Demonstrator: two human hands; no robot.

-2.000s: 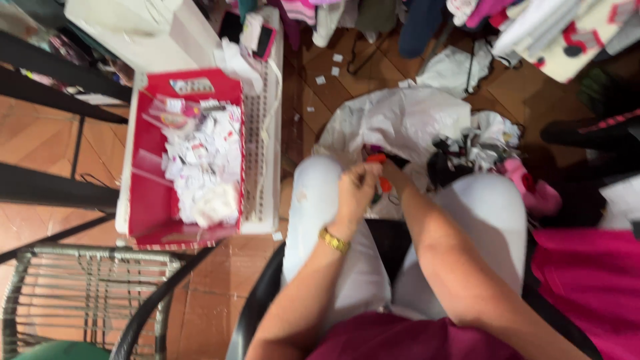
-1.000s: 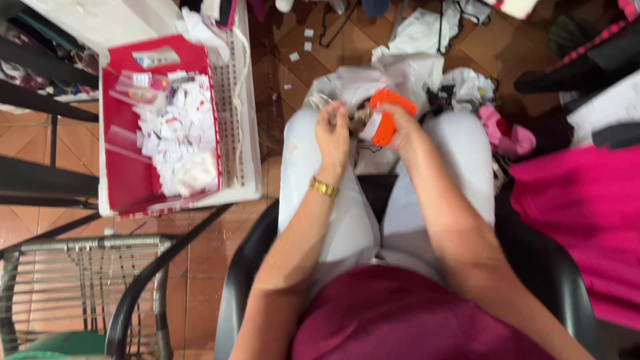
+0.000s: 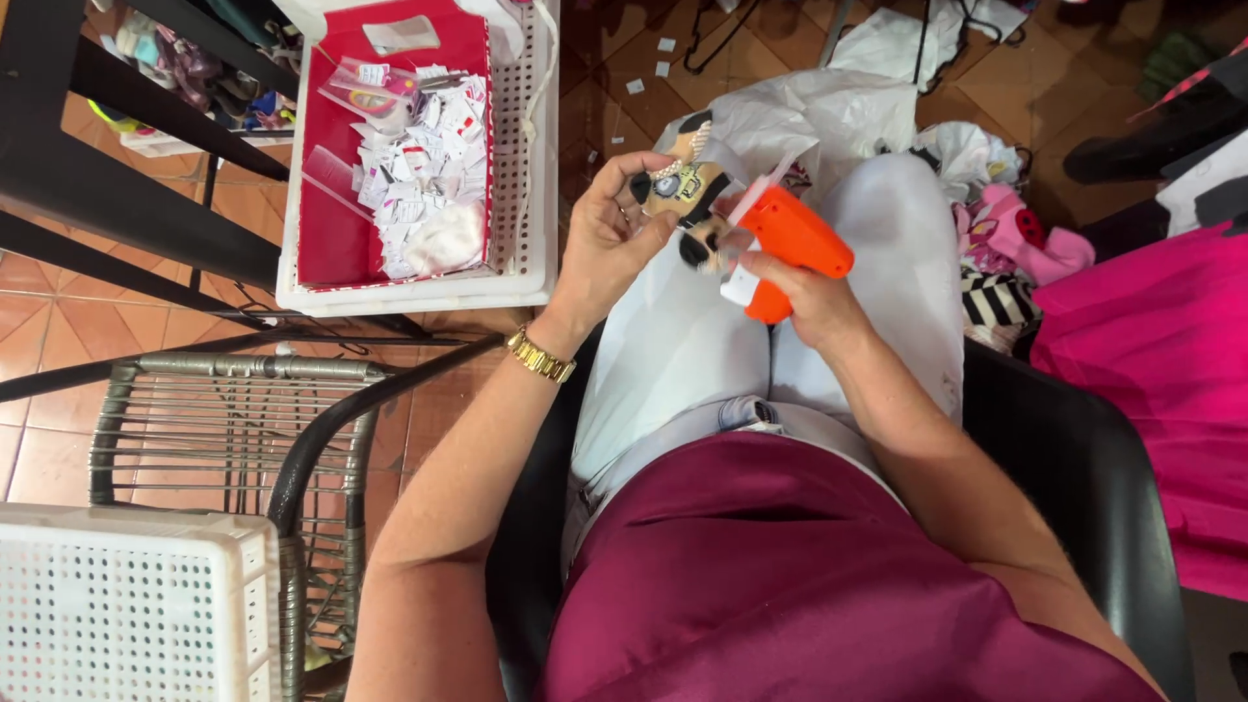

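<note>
My left hand [image 3: 619,229] holds a small black and tan item [image 3: 687,190] with pearl-like beads, perhaps a pair of baby shoes or socks; its exact kind is unclear. In my right hand [image 3: 804,297] is an orange tagging gun [image 3: 795,234], its clear tip pointing up and left beside the beaded item. Both hands are above my lap, close together. The fingers of my right hand are partly hidden by the gun, and a white patch shows near its handle.
At the left, a red box [image 3: 327,224] of paper tags [image 3: 429,166] stands in a white perforated crate [image 3: 531,195]. A white plastic bag [image 3: 829,112] lies beyond my knees. Pink cloth [image 3: 1141,361] is at the right, a woven-cord chair [image 3: 234,429] at the left, and a white basket [image 3: 107,604] lower left.
The beaded item is now raised in my left hand, near the orange gun. The view has shifted, and a white basket shows at the lower left.
</note>
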